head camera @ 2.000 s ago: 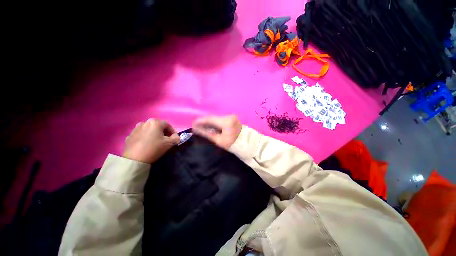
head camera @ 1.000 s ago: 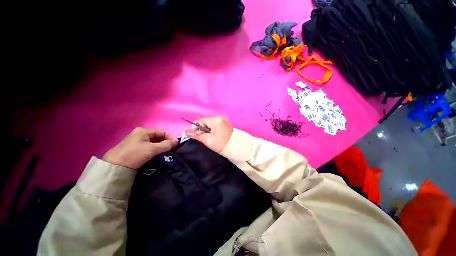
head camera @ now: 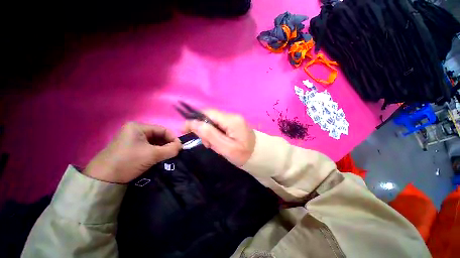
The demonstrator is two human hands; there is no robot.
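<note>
A black backpack [head camera: 196, 196] lies in front of me, its top edge against the pink table. My left hand [head camera: 138, 151] pinches its top edge between thumb and fingers, beside a small white label [head camera: 191, 144]. My right hand [head camera: 227, 136] holds dark thread snips [head camera: 194, 113], slightly blurred, blades pointing up and left above the edge. Its fingers are close to the label. A small white mark [head camera: 169, 166] and a pale outline [head camera: 143, 182] show on the black fabric.
The pink table [head camera: 227, 75] holds a white label pile [head camera: 324, 112], dark thread trimmings [head camera: 293, 129], orange and grey strips [head camera: 285, 34] and stacked backpacks [head camera: 378, 50]. A blue stool [head camera: 414, 119] and orange sacks [head camera: 414, 206] stand on the floor at right.
The snips have swung more upright in my right hand, and their blades show more. My left hand still pinches the edge. The head view has shifted slightly.
</note>
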